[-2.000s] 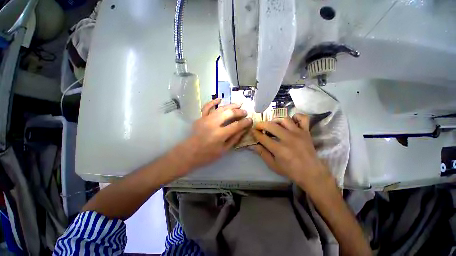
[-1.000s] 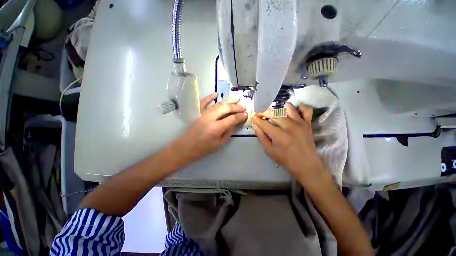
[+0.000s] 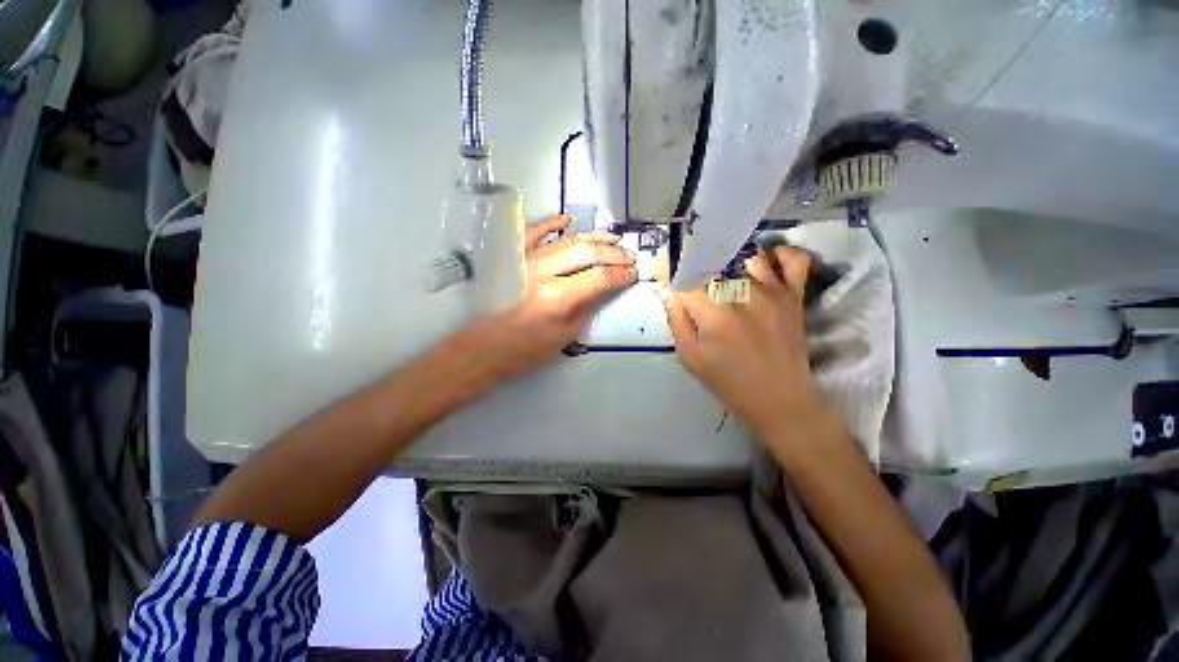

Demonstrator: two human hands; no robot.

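The grey-taupe cloth (image 3: 851, 343) lies on the bed right of the needle, under and beside my right hand. My right hand (image 3: 747, 323) has thumb and forefinger by the presser foot (image 3: 650, 241) and its other fingers curled at the cloth's edge. My left hand (image 3: 572, 277) lies left of the foot, its fingertips close to it. Bright glare and my fingers hide the work at the needle, so I cannot tell if my left hand holds cloth. The white machine head (image 3: 672, 117) stands over the fingertips. More taupe cloth (image 3: 685, 569) hangs over my lap.
The lamp (image 3: 481, 252) on its ribbed stem stands just left of my left hand. The ribbed tension dial (image 3: 857, 176) is on the machine, above right. The white tabletop (image 3: 297, 259) extends left. A pale bin (image 3: 175, 427) and cloth heaps are beyond its left edge.
Both hands have moved slightly up towards the needle. The small beige edge seen between them in front of the foot no longer shows, and the bare bed shows there. The view has shifted slightly.
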